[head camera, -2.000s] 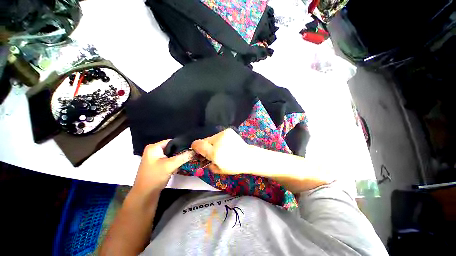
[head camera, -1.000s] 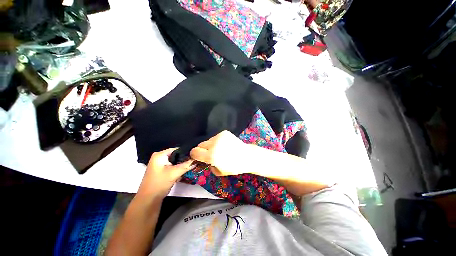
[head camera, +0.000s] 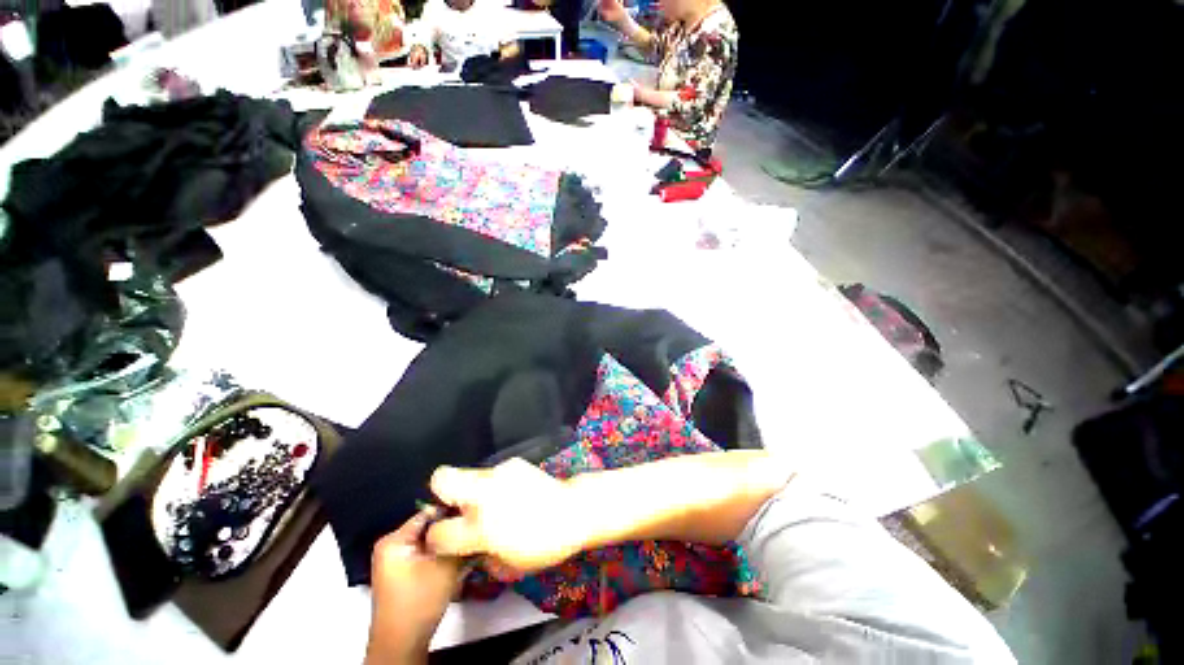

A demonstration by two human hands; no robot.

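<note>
A black garment with a colourful floral lining lies on the white table and hangs over its near edge. My left hand pinches the garment's black edge at the lower left of the cloth. My right hand is closed at the same spot, its fingertips against those of my left hand. Something small and dark shows between the fingertips; I cannot tell what it is. No needle or thread can be made out.
A white dish of small dark pieces with a red stick stands on a brown board at left, near an olive spool. A second floral-lined garment lies beyond. Black cloth is heaped far left. Several people sit at the far end.
The view has tilted up, showing the far table and people. My hands still meet at the garment edge, with the right hand now lying closer over the left fingertips.
</note>
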